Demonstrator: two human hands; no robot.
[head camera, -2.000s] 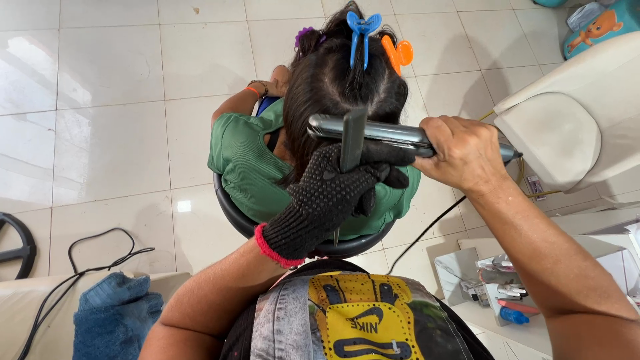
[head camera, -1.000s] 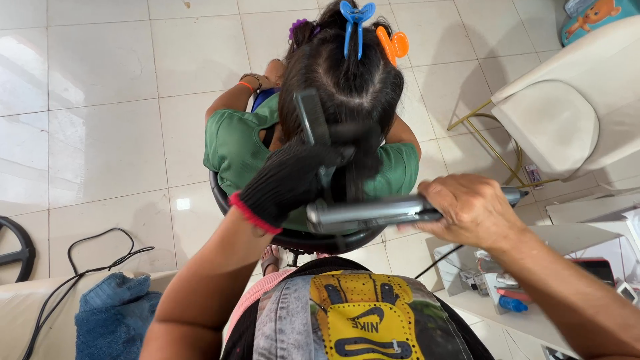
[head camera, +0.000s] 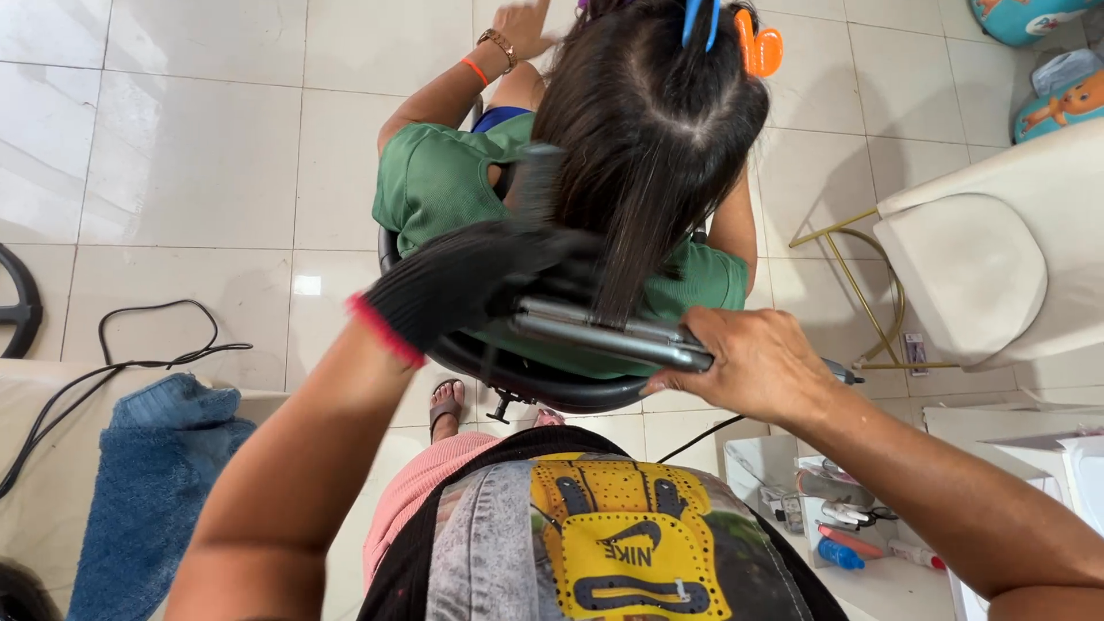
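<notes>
A person in a green top sits in a black chair with their back to me. Their dark hair (head camera: 638, 172) hangs down, parted, with a blue hair clip (head camera: 700, 21) and an orange hair clip (head camera: 759, 45) at the crown. My right hand (head camera: 746, 358) grips a silver hair straightener (head camera: 604, 332), its plates around the lower end of a hair section. My left hand (head camera: 483, 272), in a black knit glove with a red cuff, is beside that section and the straightener's tip. A blurred dark comb (head camera: 539, 181) sticks up from the glove. The gloved fingers are blurred.
The black chair's rim (head camera: 552, 388) curves below the hair. At right stand a cream chair (head camera: 966, 259) with gold legs and a white shelf unit (head camera: 871, 578) holding bottles and small items. At left, a blue towel (head camera: 147, 500) and black cable (head camera: 52, 414) lie on a cream surface.
The straightener, held apart below the hair one second ago, is now around the ends of a hair section. The seated person's hand at upper left has lifted with fingers spread.
</notes>
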